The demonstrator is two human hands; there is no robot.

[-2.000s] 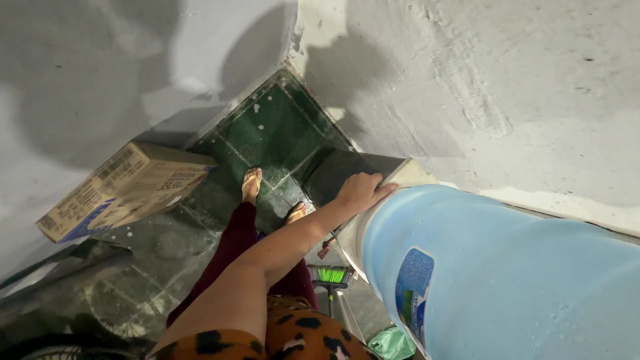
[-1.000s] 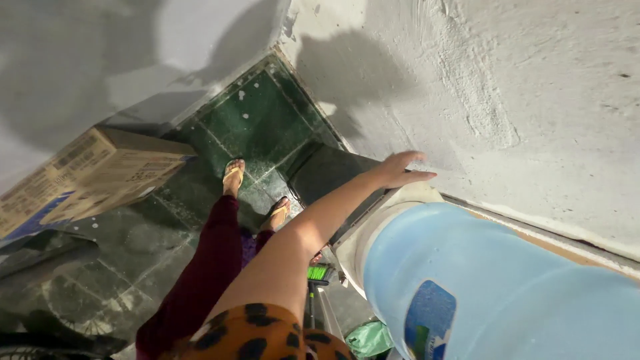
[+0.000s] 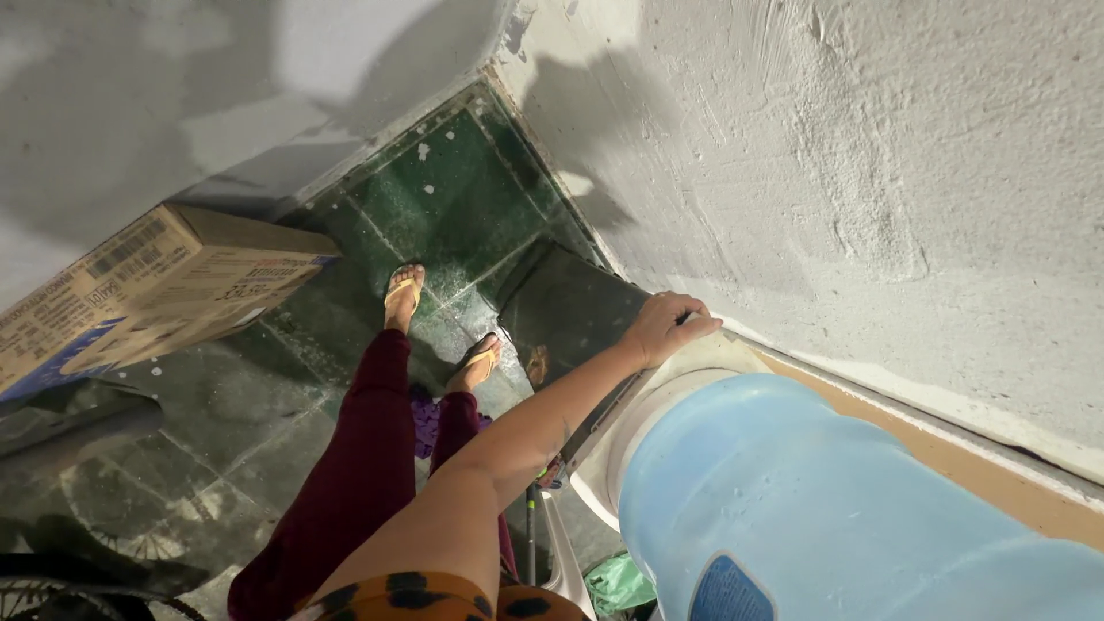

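Observation:
My left hand (image 3: 671, 329) is on the top back corner of an off-white water dispenser (image 3: 595, 461), its fingers curled over the edge near the wall. The palm and the underside of the fingers are hidden. A large blue plastic water bottle (image 3: 776, 483) sits on the dispenser, just right of the hand, and bears a blue label (image 3: 731, 591). The dispenser's dark side panel (image 3: 569, 302) shows beyond my forearm. My right hand is out of view.
A printed cardboard box (image 3: 172, 293) stands by the left wall. Green floor tiles (image 3: 431, 190) meet rough whitish walls (image 3: 819, 172). Near my sandalled feet lies purple cloth (image 3: 425, 423). A green plastic bag (image 3: 619, 584) and a pole (image 3: 530, 535) are below; part of a spoked wheel (image 3: 78, 595) shows lower left.
My left hand was on the dispenser's corner, then raised with its fingers spread one second ago, and is now back down on the corner.

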